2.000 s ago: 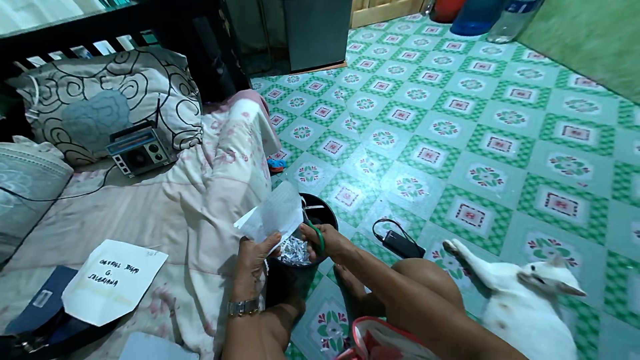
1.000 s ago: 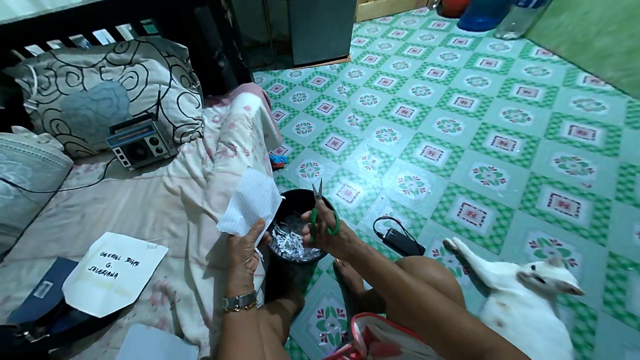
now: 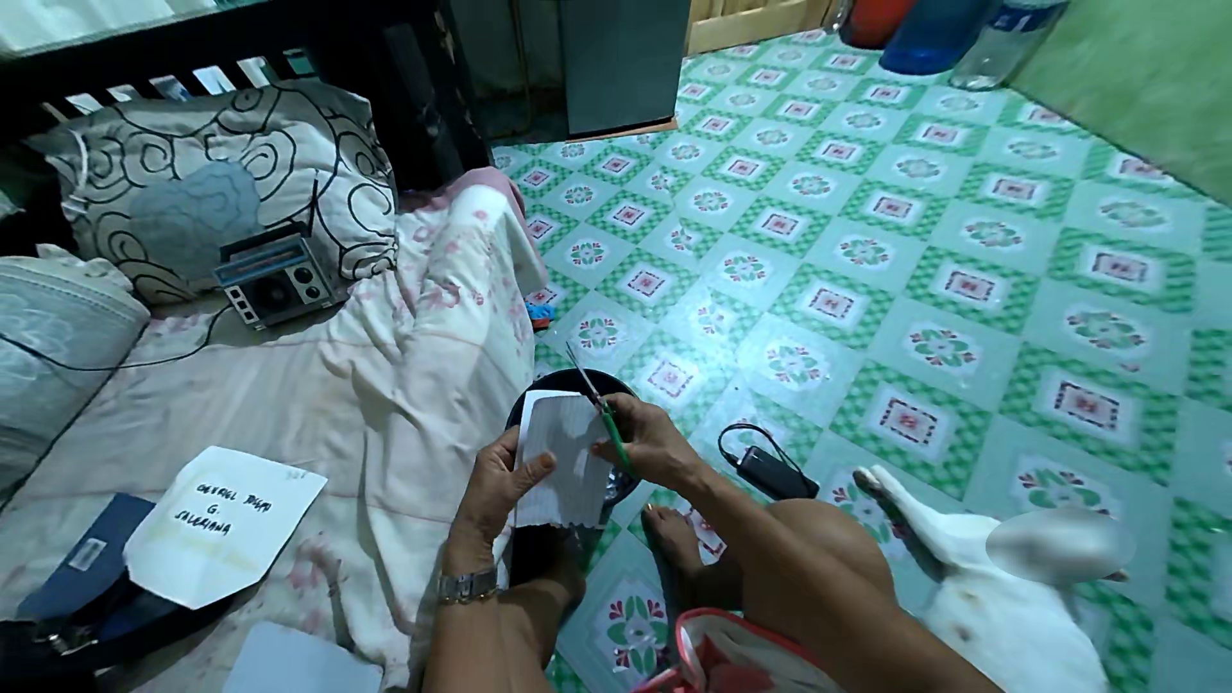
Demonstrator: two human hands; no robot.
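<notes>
My left hand (image 3: 500,481), with a metal wristwatch (image 3: 469,585) on its wrist, pinches the left edge of a folded sheet of white paper (image 3: 566,457). My right hand (image 3: 650,438) holds scissors with green handles (image 3: 613,430), their blades pointing up and away at the paper's upper right corner; whether the blades are apart is unclear. Both hands are over a round black bin (image 3: 624,383), whose shiny contents are mostly hidden by the paper.
A bed with a pink-white sheet (image 3: 366,385) lies left, bearing a radio (image 3: 274,279), a pillow (image 3: 241,183) and a paper with handwriting (image 3: 226,525). On the tiled-pattern floor (image 3: 789,289) are a black power adapter with a cord (image 3: 775,472) and a white cat (image 3: 1001,597). Bottles (image 3: 1006,43) stand far right.
The paper has been turned and now sits upright over the bin. My right hand with the scissors has come up against its right side.
</notes>
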